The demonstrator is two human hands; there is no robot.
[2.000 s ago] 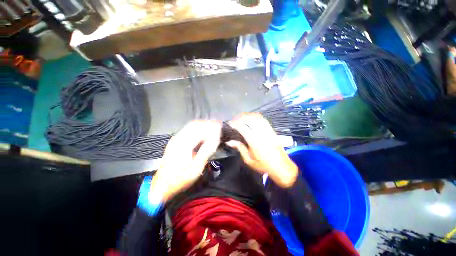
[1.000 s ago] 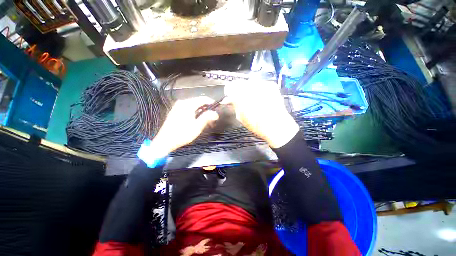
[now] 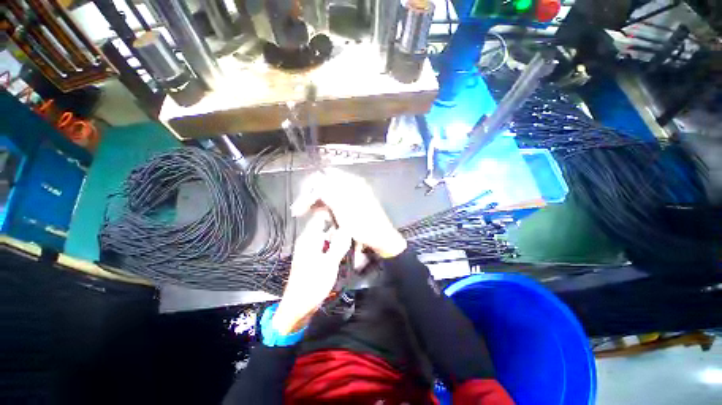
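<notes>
My left hand [image 3: 321, 251] and my right hand [image 3: 348, 204] are together in front of the press, overexposed by glare. They are closed around thin dark cables [image 3: 311, 126], whose blurred ends stick up above the fingers in front of the platen. Other strands hang below the hands. A silvery insert bar [image 3: 360, 152] with slots lies at the press, behind the hands. A cable bundle [image 3: 455, 233] lies across the front of the grey work plate [image 3: 404, 178], tips to the right.
The upper platen [image 3: 237, 119] overhangs the work area. A large cable coil [image 3: 178, 210] lies left. A blue tray [image 3: 546, 174] and hanging black cables [image 3: 617, 166] are right. A blue bucket [image 3: 554, 332] stands beside my lap. A control panel [image 3: 514, 8] is at upper right.
My hands have come together, the right moving left and away from the insert bar. Dark cables now stand up above the fingers. The view has tilted up, showing more of the press.
</notes>
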